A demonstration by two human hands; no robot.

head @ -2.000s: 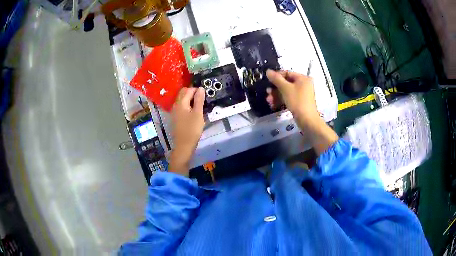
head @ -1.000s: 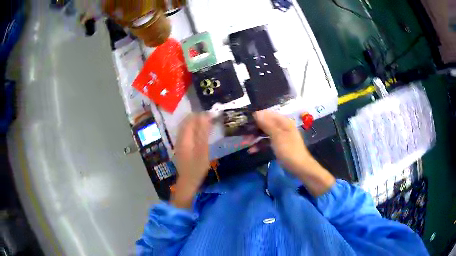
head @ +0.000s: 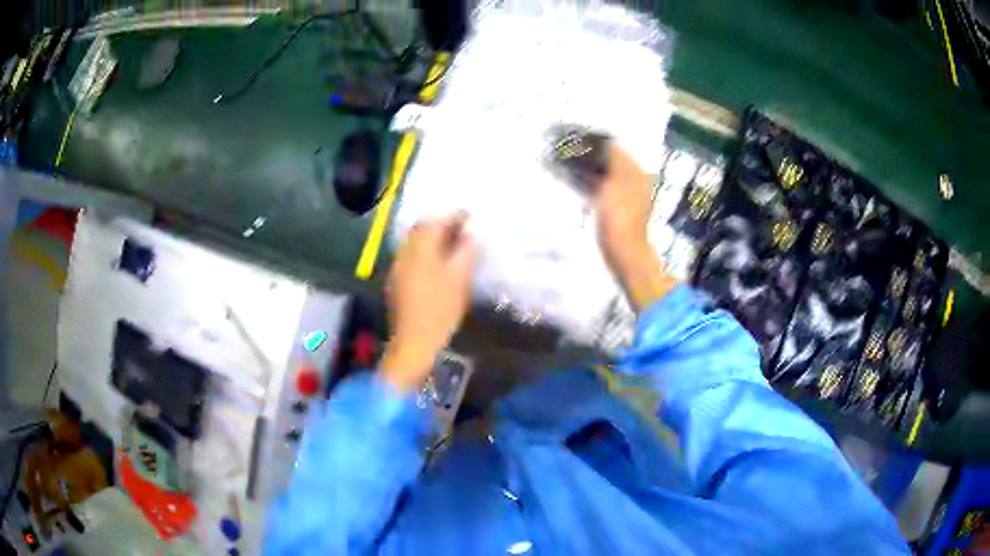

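My right hand (head: 627, 212) holds a small dark piece with gold rings (head: 575, 150) by its right side, above the white plastic-wrapped stack (head: 527, 92). The piece is blurred, so I cannot tell if it is the ring part alone or sits in a carrier. My left hand (head: 432, 282) is over the stack's near left part, fingers bent and fingertips close together. It is blurred, and I cannot tell if it pinches anything. The black blister tray (head: 803, 293) lies right of the stack, with gold-ringed parts in several pockets.
The white bench machine is at lower left, with a black fixture plate (head: 160, 375), green frame (head: 150, 443), red sheet (head: 155, 502), brass-coloured head (head: 67, 467) and red button (head: 307, 382). Yellow tape (head: 382, 217) and a dark round object (head: 356, 172) lie left of the stack.
The view has swung right, from the machine to the wrapped stack and blister tray. Both hands have left the machine top. The ringed piece is now in my right hand over the stack.
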